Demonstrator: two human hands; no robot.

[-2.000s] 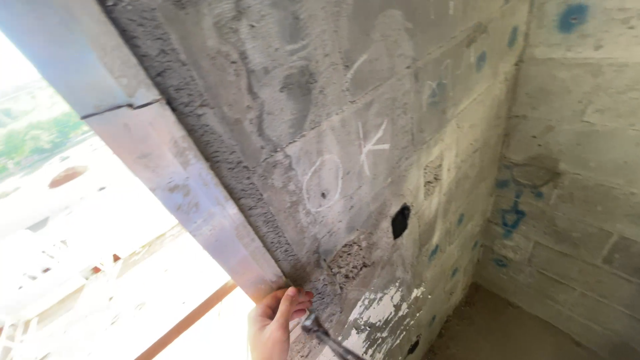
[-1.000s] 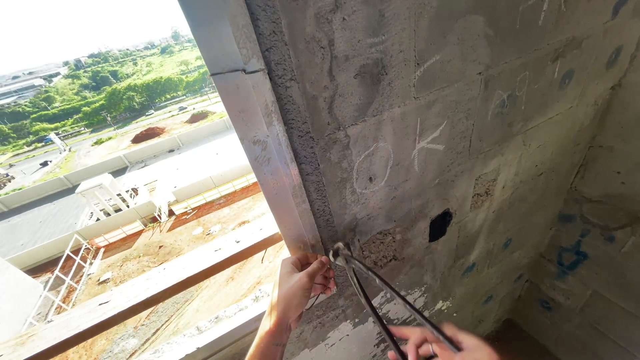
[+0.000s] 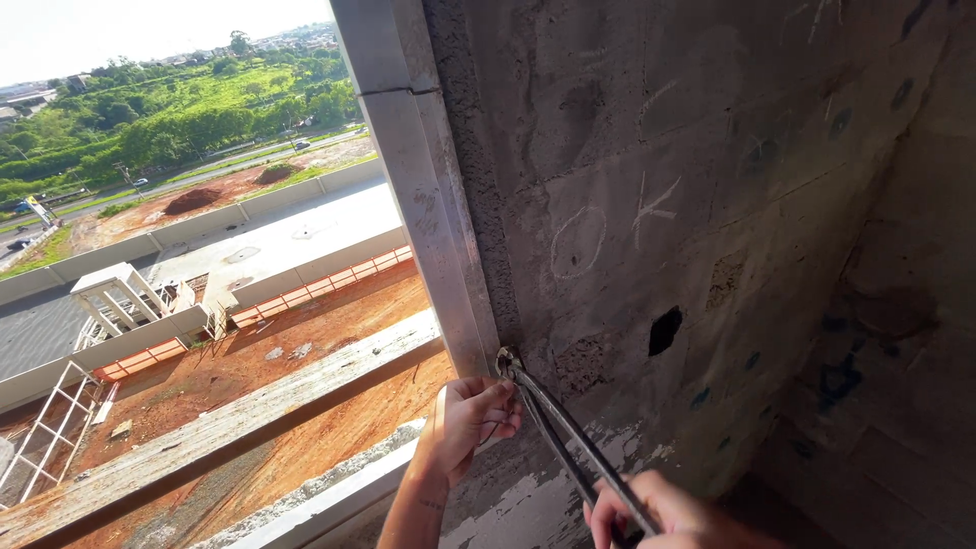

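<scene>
My left hand [image 3: 473, 419] pinches a thin piece of wire [image 3: 496, 433] at the lower end of the metal frame strip [image 3: 450, 229], where the strip meets the block wall [image 3: 595, 152]. Just above my left fingertips is the head of long-handled steel nippers [image 3: 568, 427], touching or very near the wire and the wall edge. Down at the lower right my right hand [image 3: 648, 507] is closed around the handles of the nippers, which stand slightly apart. Whether the jaws bite on the wire is too small to tell.
A broken hole [image 3: 665, 331] and a rough patch [image 3: 583, 366] mark the wall beside the nippers. On the left lies the opening's sill [image 3: 335, 488], with a long beam [image 3: 229, 427] outside it and a building site far below. A side wall [image 3: 900, 343] closes the right.
My right hand, out of view two seconds ago, is now in view on the nippers' handles. The handles are closer together than one second ago. My left hand stays at the frame's lower end.
</scene>
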